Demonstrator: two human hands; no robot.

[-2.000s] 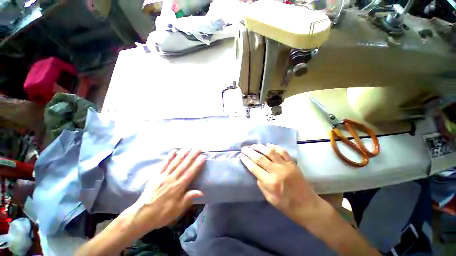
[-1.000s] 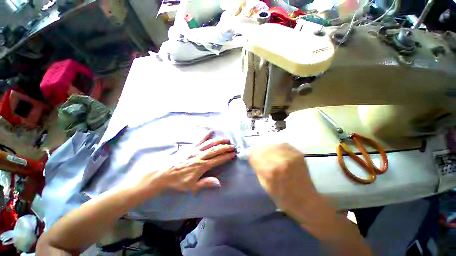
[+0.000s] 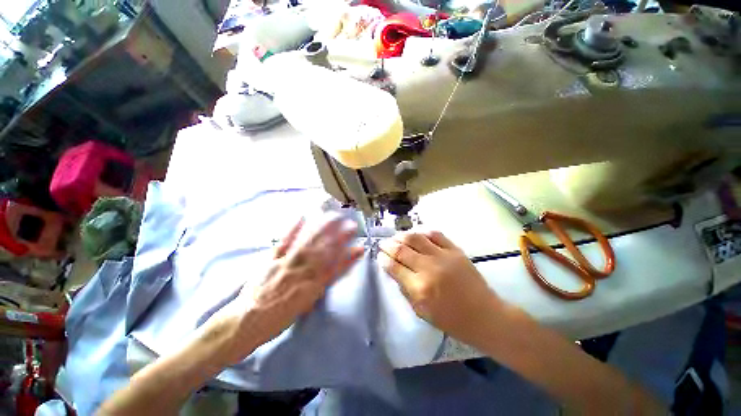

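Note:
A light grey-blue garment panel (image 3: 219, 268) lies on the machine table, its right edge near the presser foot (image 3: 375, 227) and its front part hanging over the table edge. My left hand (image 3: 305, 264) is spread flat on the panel just left of the needle area, a little blurred. My right hand (image 3: 431, 276) has its fingers bent, with the fingertips on the cloth edge just in front of the presser foot. The beige sewing machine (image 3: 552, 106) stands behind and right of my hands. Glare hides the cloth's detail near the needle.
Orange-handled scissors (image 3: 566, 253) lie on the machine bed right of my right hand, blades pointing back left. A pale yellow cover (image 3: 345, 114) juts above the needle. Cloth hangs off the table's left side. Pink (image 3: 91, 175) and red stools stand on the floor at left.
The panel has been turned, and its edge is now at the presser foot with a fold hanging forward. Both hands have moved close to the needle. The camera view has shifted and tilted.

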